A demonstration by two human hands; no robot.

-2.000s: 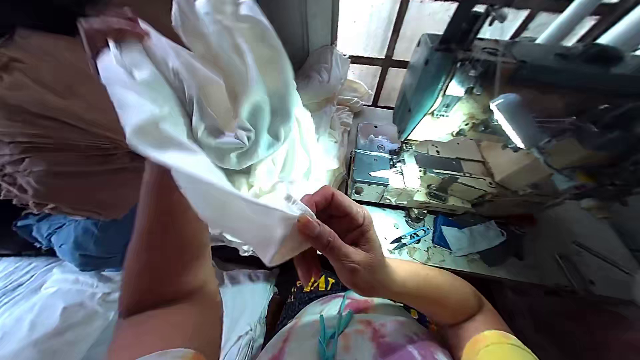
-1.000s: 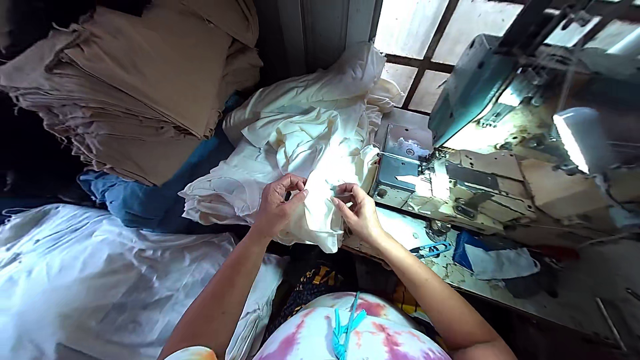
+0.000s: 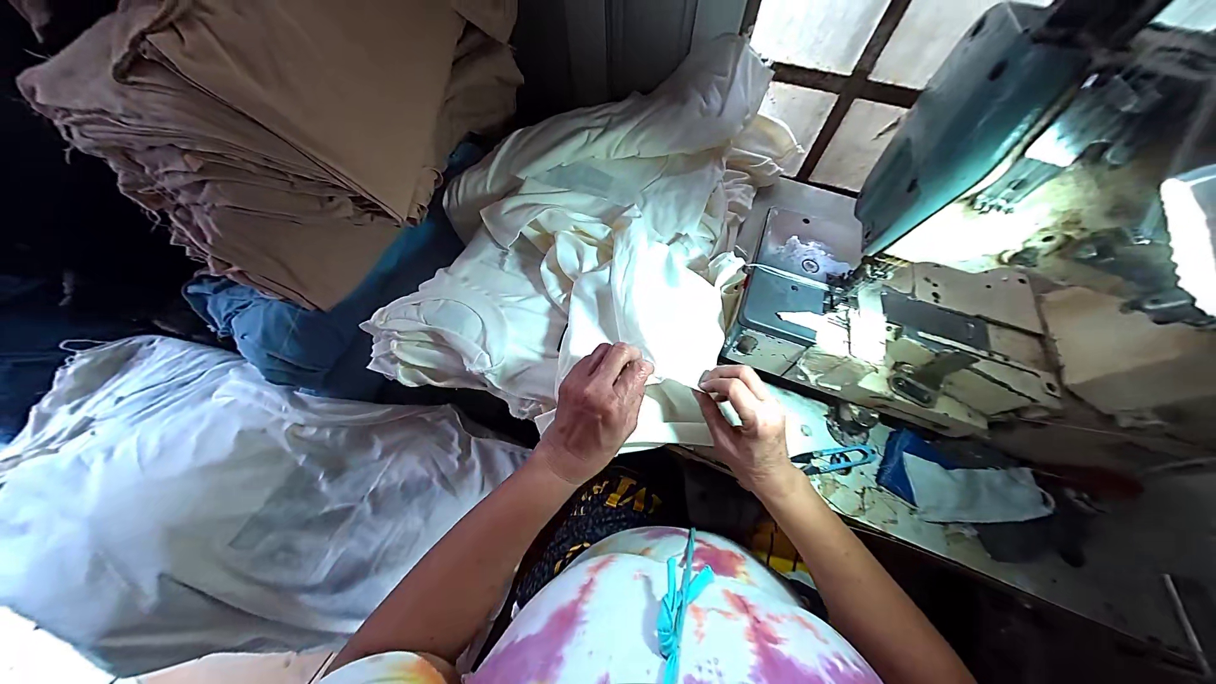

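A piece of white cloth (image 3: pixel 655 294) lies over a heap of white fabric in front of me. My left hand (image 3: pixel 600 404) grips its near part, fingers curled in. To the right, my right hand (image 3: pixel 746 418) pinches the same cloth's edge between thumb and fingers. A strip of the cloth hangs between and below both hands. The heap of white garments (image 3: pixel 456 323) spreads behind and left of the hands. Right of the cloth stands an industrial sewing machine (image 3: pixel 950 142) with its lamp lit. Blue thread snips (image 3: pixel 836 460) lie on the table just beyond my right wrist.
Folded brown cloth (image 3: pixel 313 104) is stacked at the upper left over blue fabric (image 3: pixel 285 332). A large white cloth pile (image 3: pixel 247 503) fills the lower left. A blue and white cloth (image 3: pixel 969 484) lies on the machine table's right part. A barred window (image 3: pixel 836 85) stands behind.
Two seconds ago the left hand held white cloth raised at the upper left; it came down beside the right hand onto the heap. Since one second ago both hands remain at the cloth's near edge.
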